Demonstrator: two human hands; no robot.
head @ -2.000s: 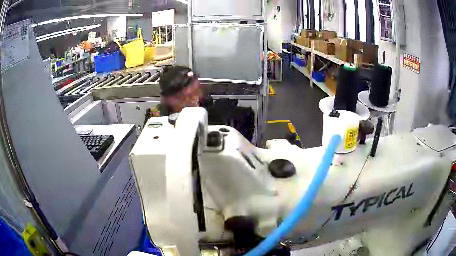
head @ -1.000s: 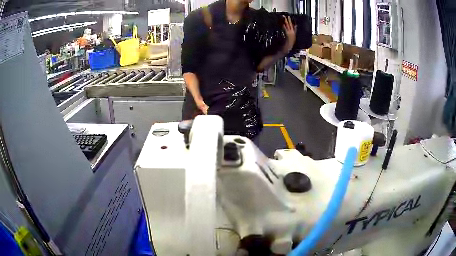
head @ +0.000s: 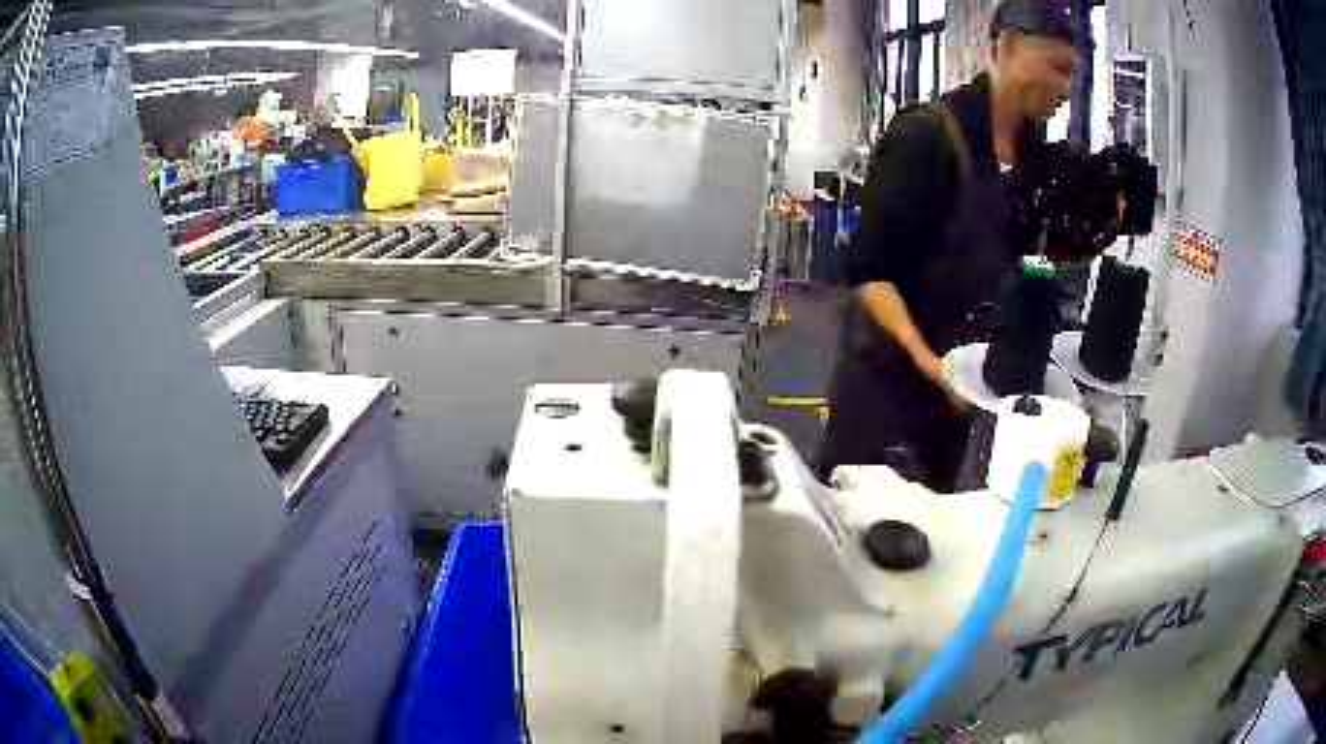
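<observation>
Neither of my hands is in the picture. The off-white sewing machine head [head: 596, 581], marked "TYPICAL", fills the near view. A pale curved upright bar [head: 700, 538] stands at its near end. A thick light-blue hose [head: 967, 625] curves down in front of the arm. A white bottle [head: 1035, 451] with a yellow label stands on the arm. Two black thread cones [head: 1022, 332] stand on round white stands behind it. The machine's needle area is hidden below the picture's edge.
A person [head: 931, 262] in dark clothes stands behind the arm, holding a shiny black bundle [head: 1091, 201]. A blue bin [head: 468, 640] stands left of the machine, beside a grey cabinet [head: 218, 436]. A keyboard [head: 279, 429] lies on a ledge. A roller conveyor [head: 386, 244] runs behind.
The person was low behind the machine, then stood upright with the black bundle, and has now moved right behind the thread cones. My view has shifted, so the blue bin shows more.
</observation>
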